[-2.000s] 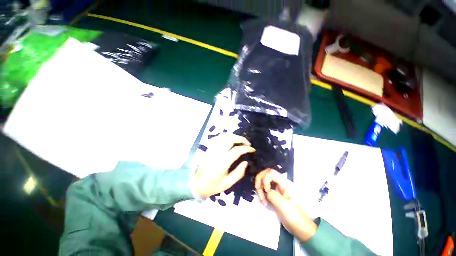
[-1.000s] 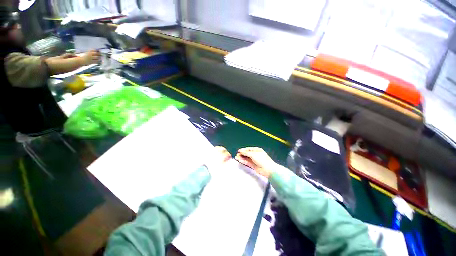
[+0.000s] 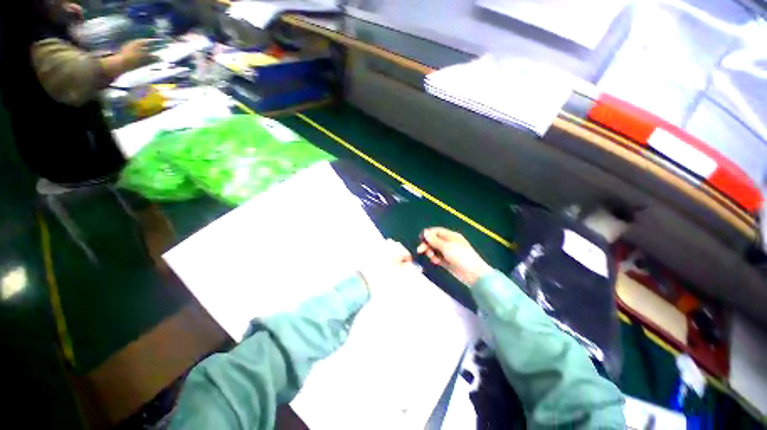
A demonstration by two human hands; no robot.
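Note:
My right hand [image 3: 452, 252] is raised over the large white sheet's upper right edge, with its fingertips pinched on a small black part [image 3: 422, 245]. My left hand [image 3: 388, 265] is just left of it, its fingertips close to the right hand's. Whether it holds anything is too blurred to tell. The large white sheet [image 3: 269, 243] lies below and left of both hands. The loose pile of small black parts [image 3: 498, 393] shows at the bottom, partly hidden by my right sleeve. The clear parts bag with black contents [image 3: 572, 290] lies right of my right forearm.
A green bag [image 3: 244, 159] and a shiny black bag [image 3: 360, 183] lie beyond the sheet. A red-brown tray [image 3: 652, 302] and a blue item with white tissue [image 3: 690, 375] are at right. A shelf holds papers [image 3: 496, 91] and an orange-red box [image 3: 673, 147]. A person [image 3: 63, 109] stands far left.
Both hands have left the pile and moved over toward the large sheet's edge. The view has swung up and left, showing the shelf and the person. In the last second, the hands have barely moved.

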